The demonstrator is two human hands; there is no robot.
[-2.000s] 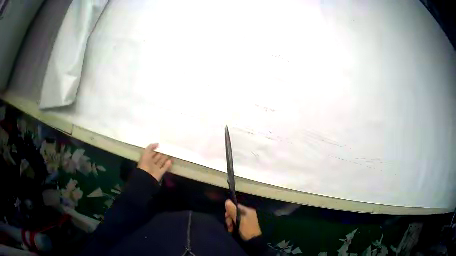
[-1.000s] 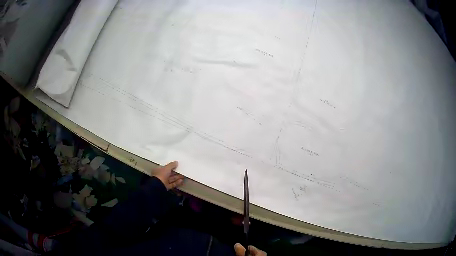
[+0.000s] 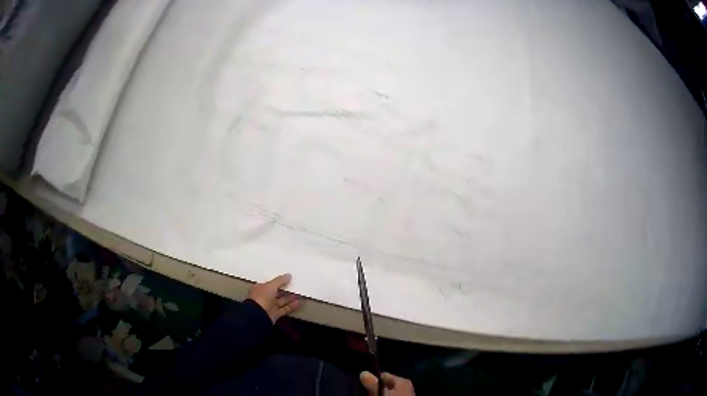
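Note:
White marker paper [image 3: 434, 186] with faint printed lines covers the table top. My left hand [image 3: 274, 297] rests at the near table edge, thumb on the paper's border and fingers over the edging; whether it pinches the paper cannot be told. My right hand [image 3: 387, 384], cut off by the bottom rim, holds the fabric shears [image 3: 367, 302]. Their long dark blades look closed and point away from me, with the tip over the paper near its front edge.
A folded-back section of the lay [image 3: 74, 139] lies across the table at the left. The pale table edging [image 3: 209, 280] curves along the front. Fabric scraps [image 3: 116, 340] lie on the green floor at the lower left. Dark things stand beyond the table at the upper right.
My left hand has moved right along the table edge. The shears have moved lower in the picture, nearer the front edge, and my right hand is now partly cut off. The view has shifted.

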